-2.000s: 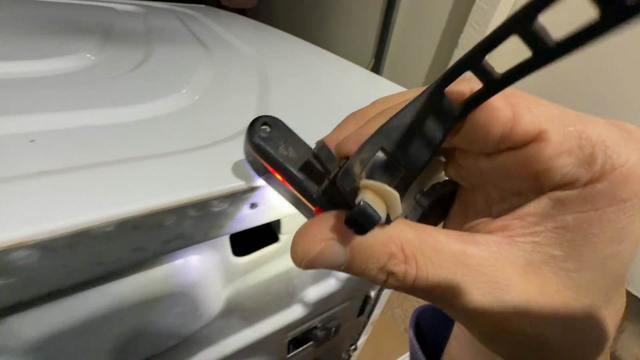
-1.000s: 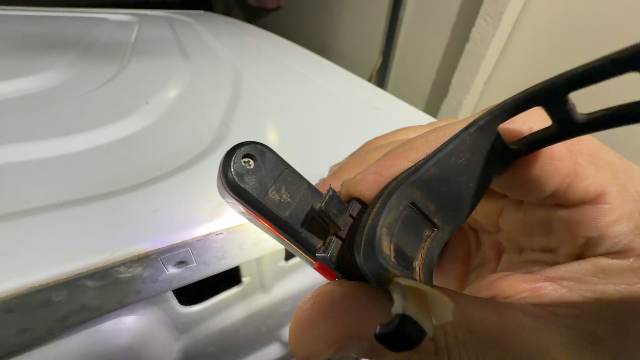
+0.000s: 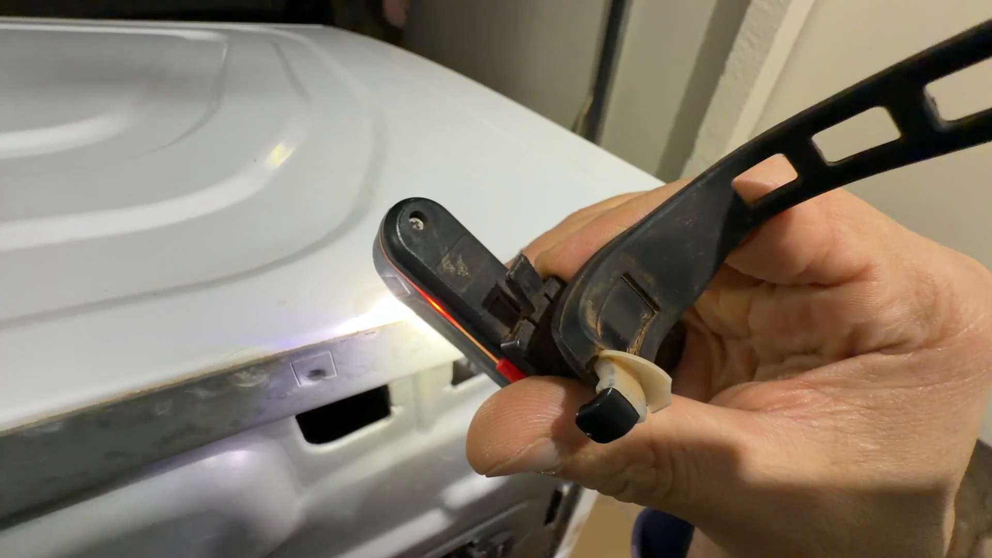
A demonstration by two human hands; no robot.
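My right hand (image 3: 775, 418) reaches in from the right. Its thumb and fingers pinch a small black plastic light (image 3: 453, 271) at the clip end. The light is slim with rounded ends, a screw at its far end and a red glowing line along one side. White light falls on the metal just beyond it. A black slotted band (image 3: 690, 240) rises from the clip to the upper right, with dirt on its lower part. At its lower end, by my thumb, sit a cream-coloured piece (image 3: 635, 380) and a black tip (image 3: 608, 416). My left hand is out of view.
A white sheet-metal panel (image 3: 310, 194) with pressed contours spans the left. Below its bare metal edge (image 3: 217, 399) is a pressed metal side (image 3: 217, 480) with rectangular openings. A pale wall (image 3: 860, 54) and a dark upright rod (image 3: 608, 70) stand behind.
The light and band have changed angle in my hand; their flat backs face the camera more than two seconds ago. The grip of thumb and fingers has stayed. The view has shifted slightly.
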